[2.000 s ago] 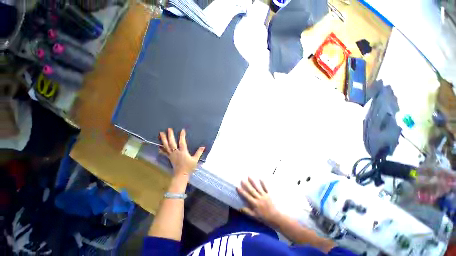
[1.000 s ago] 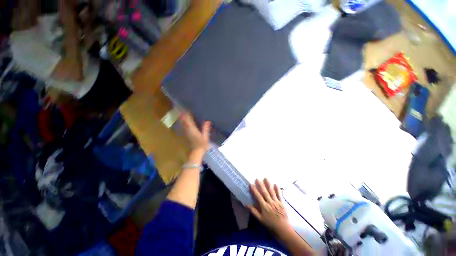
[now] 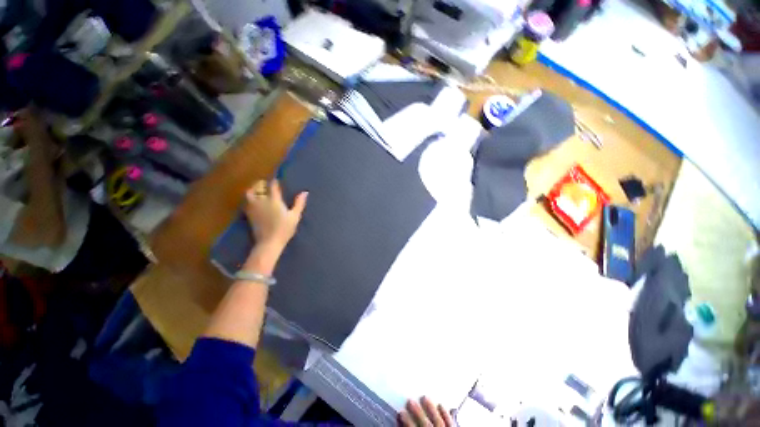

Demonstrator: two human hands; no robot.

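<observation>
A large dark grey panel point(image 3: 350, 225) lies flat at the left of the white table point(image 3: 492, 283), with a blue edge showing along its left side. My left hand point(image 3: 273, 215) is on the panel's left edge, fingers bent and thumb apart; whether it pinches the fabric cannot be told. My right hand point(image 3: 425, 413) is cut off by the bottom edge; only its fingers show, resting on the table's front edge, with nothing visible in them.
Small grey pieces point(image 3: 504, 158), a red packet point(image 3: 575, 198) and a phone point(image 3: 618, 242) lie at the back. A grey cloth heap point(image 3: 660, 313) is at the right. Striped and white pieces lie beyond the panel. Thread cones point(image 3: 167, 158) stand left; a person's arm point(image 3: 40, 179) shows at far left.
My left hand has moved from the panel's near edge up to its left edge. The view has shifted, so my right hand is now mostly out of the picture.
</observation>
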